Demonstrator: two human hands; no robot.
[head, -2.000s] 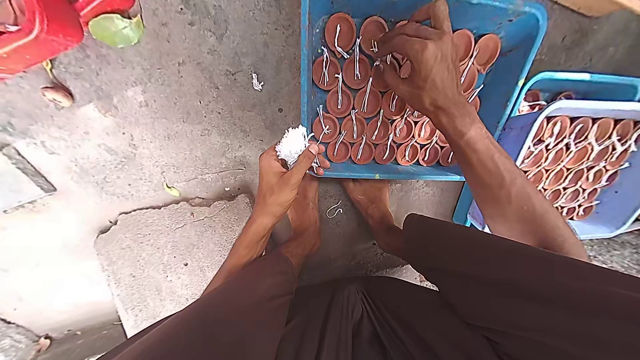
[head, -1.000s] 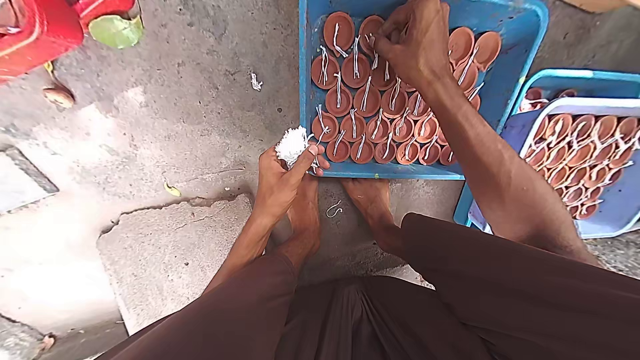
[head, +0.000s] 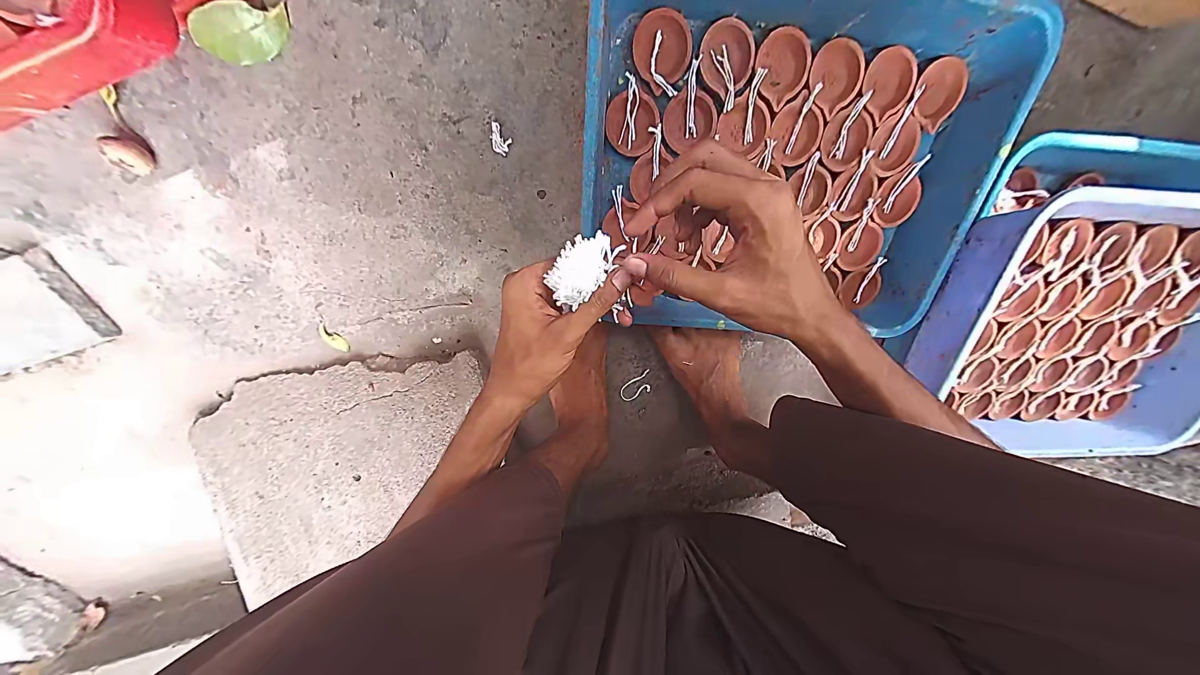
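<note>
My left hand (head: 553, 328) is closed around a bundle of white cotton wicks (head: 579, 270), beside the near left corner of a blue plastic tray (head: 947, 225). Thumb and forefinger of my right hand (head: 741, 239) meet at the bundle's edge, by the left thumb; whether a wick is pinched between them cannot be told. Rows of small clay lamps (head: 836, 75) fill much of the tray, most with white wicks laid in them. In the top row, a few lamps show only their bare bowls or a neighbour's wick tip. My right hand hides several lamps.
A pale lavender tray (head: 1153, 394) of more clay lamps with wicks stands at right, over another blue tray (head: 1125, 145). A red container (head: 103, 56) is at upper left. Loose wicks (head: 500, 139) lie on the concrete, also one (head: 636, 384) between my feet. A broken slab (head: 347, 469) lies left.
My right hand has moved from the far rows of lamps back to the wick bundle. A wick now lies in the far-row lamp where its fingers were. My left hand still holds the bundle.
</note>
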